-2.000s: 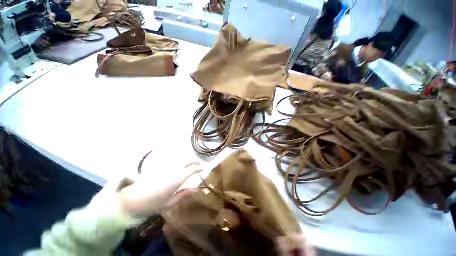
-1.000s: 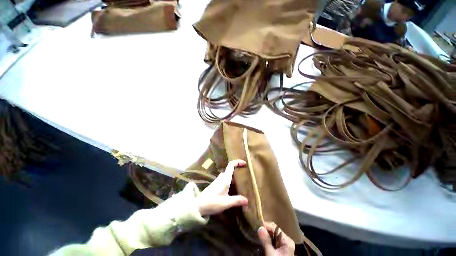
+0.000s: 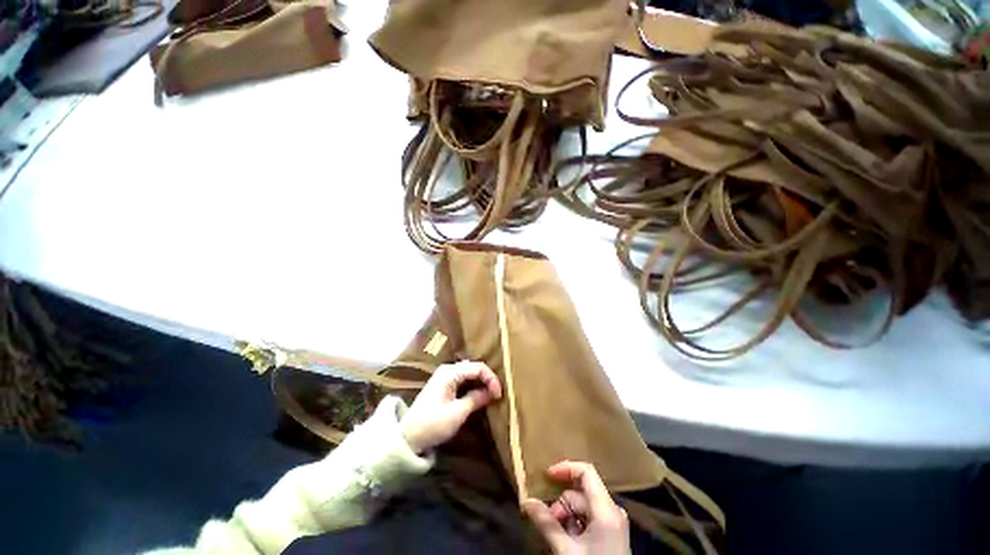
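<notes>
A brown bag body (image 3: 565, 379) lies over the table's front edge, its far end on the white top. A pale tan strip (image 3: 505, 358) runs along its panel. A tiny pale yellow label (image 3: 435, 344) shows on its left side. My left hand (image 3: 451, 403) pinches the bag left of the strip, thumb and fingers close together. My right hand (image 3: 581, 512) grips the bag at the strip's near end; a small dark reddish loop shows between its fingers. Brown straps (image 3: 684, 504) hang at the lower right of the bag, and others at the left.
White table (image 3: 217, 206) with a curved front edge. Stacked bags (image 3: 499, 49) with hanging strap loops lie beyond the held bag. A large bag pile (image 3: 825, 163) with tangled straps is at right. A boxy bag (image 3: 250, 52) is at far left. Something yellowish (image 3: 266, 356) sits at the table edge.
The bag was bunched and open, then turned to show its strip. Since then my left hand has moved down and closed its fingers on the bag. The view has shifted.
</notes>
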